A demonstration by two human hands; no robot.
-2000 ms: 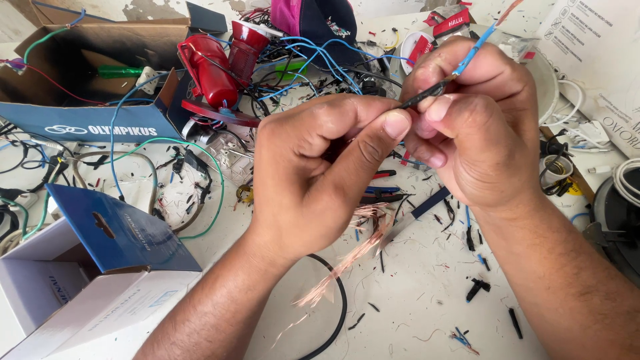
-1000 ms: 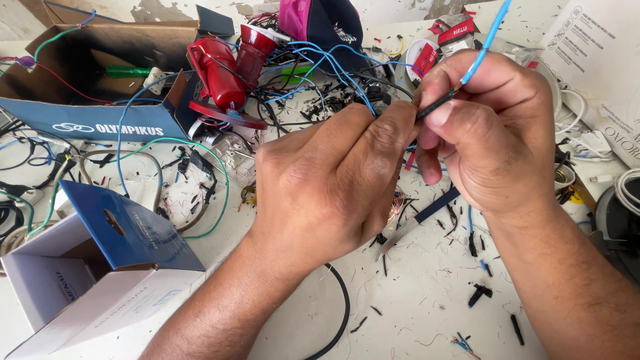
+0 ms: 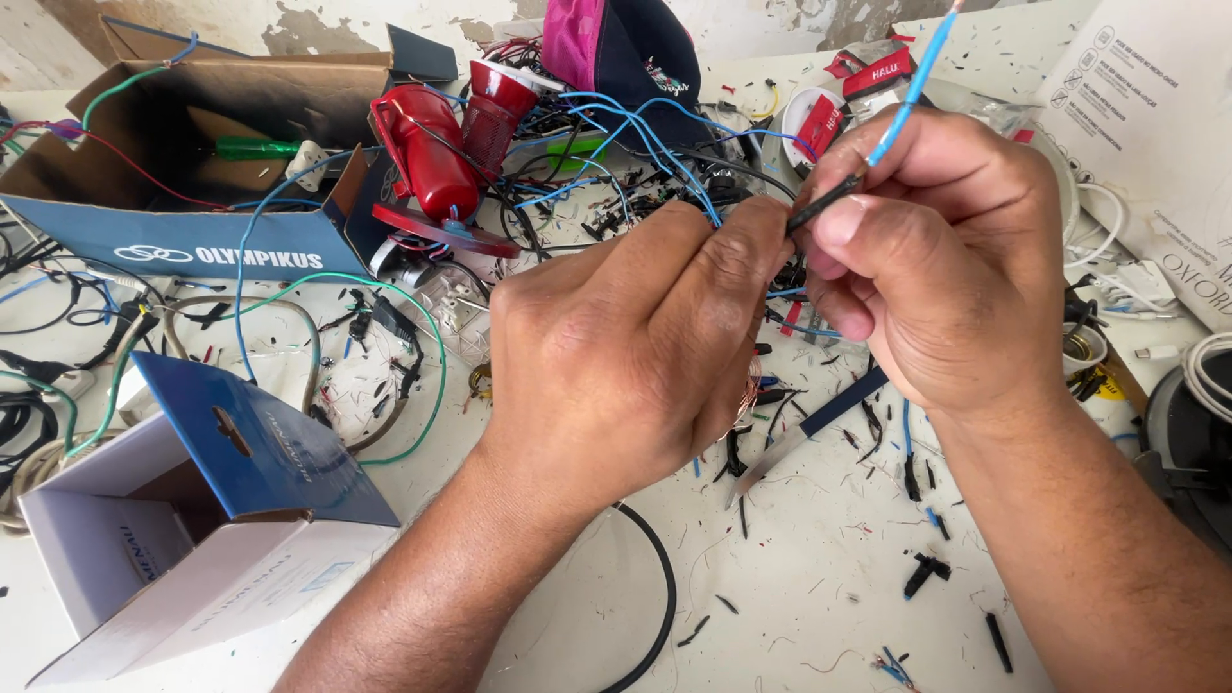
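Both hands meet at a blue insulated wire (image 3: pixel 908 106) with a stripped copper end at the top and a black wrapped section (image 3: pixel 824 204) below. My right hand (image 3: pixel 948 241) pinches the black part between thumb and fingers, and the blue length rises past its index finger. Back of hand up, my left hand (image 3: pixel 630 337) grips the lower end of the black part; its fingertips are hidden. Beneath the hands, partly covered, lie a knife (image 3: pixel 808 433) with a dark handle and some bare copper strands (image 3: pixel 749 390).
A blue shoe box (image 3: pixel 183 236) holds a green-handled tool (image 3: pixel 255 148) and a white plug. Beside it are a red flashlight (image 3: pixel 423 149), a pink and navy cap (image 3: pixel 635 67) and tangled wires. An opened blue-white carton (image 3: pixel 212 539) stands front left. Black scraps (image 3: pixel 926 575) litter the white table.
My left hand has turned from thumb uppermost to back of hand up, covering more of the copper strands. The blue wire's upper part now stands steeper above my right hand.
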